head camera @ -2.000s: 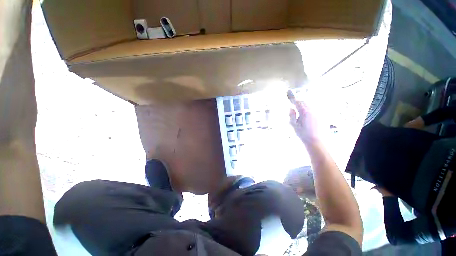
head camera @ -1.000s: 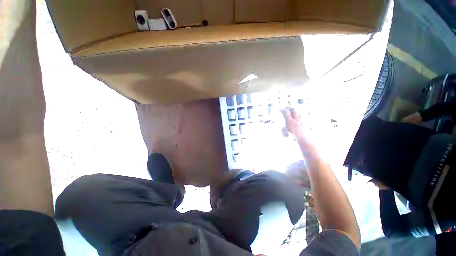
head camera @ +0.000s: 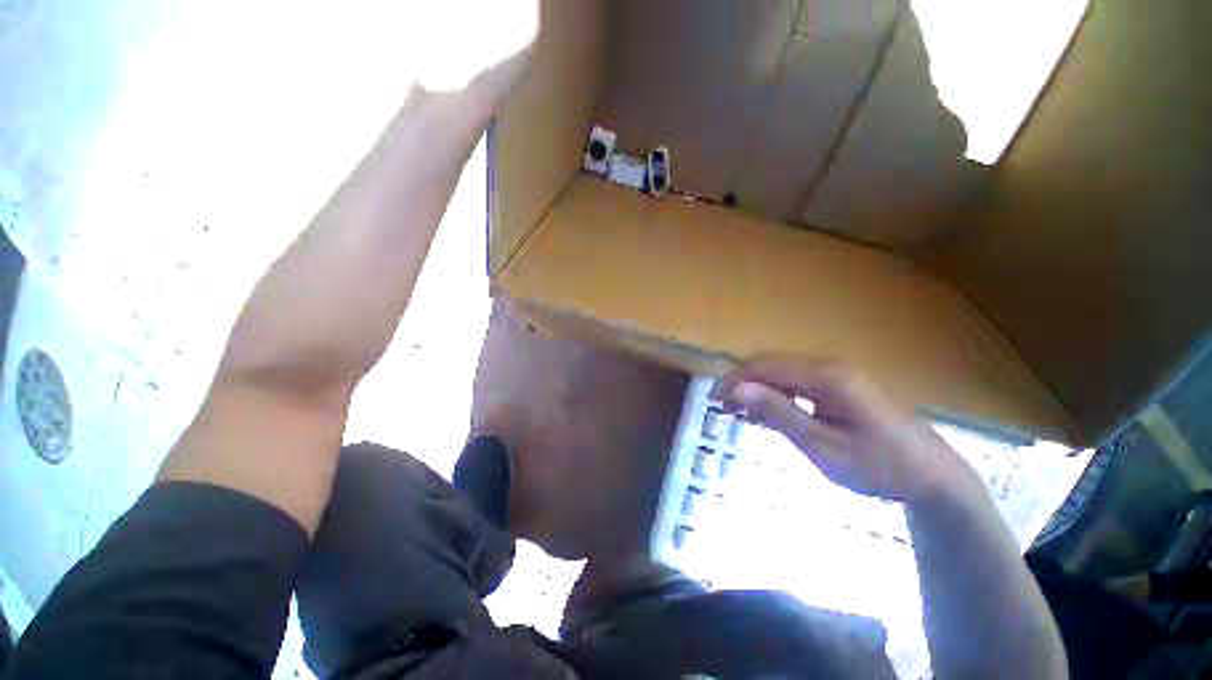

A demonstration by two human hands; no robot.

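Note:
A large open cardboard box (head camera: pixel 798 286) is tilted towards me. Several small white pieces with dark openings (head camera: pixel 627 165) lie in its inner left corner. My left hand (head camera: pixel 495 77) is at the box's upper left wall; glare hides most of its fingers. My right hand (head camera: pixel 844 425) is at the box's near lower edge, with index finger and thumb closed on that edge. A white pocketed tray (head camera: pixel 675 485) lies under and beside my right hand. Pieces show in its left pockets; the rest is lost in glare and behind my hand.
Reddish-brown ground or board (head camera: pixel 585 425) lies left of the tray. My legs (head camera: pixel 399 531) and a dark shoe (head camera: pixel 487 481) are below. A round cover (head camera: pixel 44 405) is at far left. A tyre (head camera: pixel 1083 498) and part of a person in black (head camera: pixel 1097 624) are at lower right.
My view has turned and the box appears further right, with more of its inside showing. My right hand has moved from over the tray to the box edge. My left hand now shows at the box's left wall.

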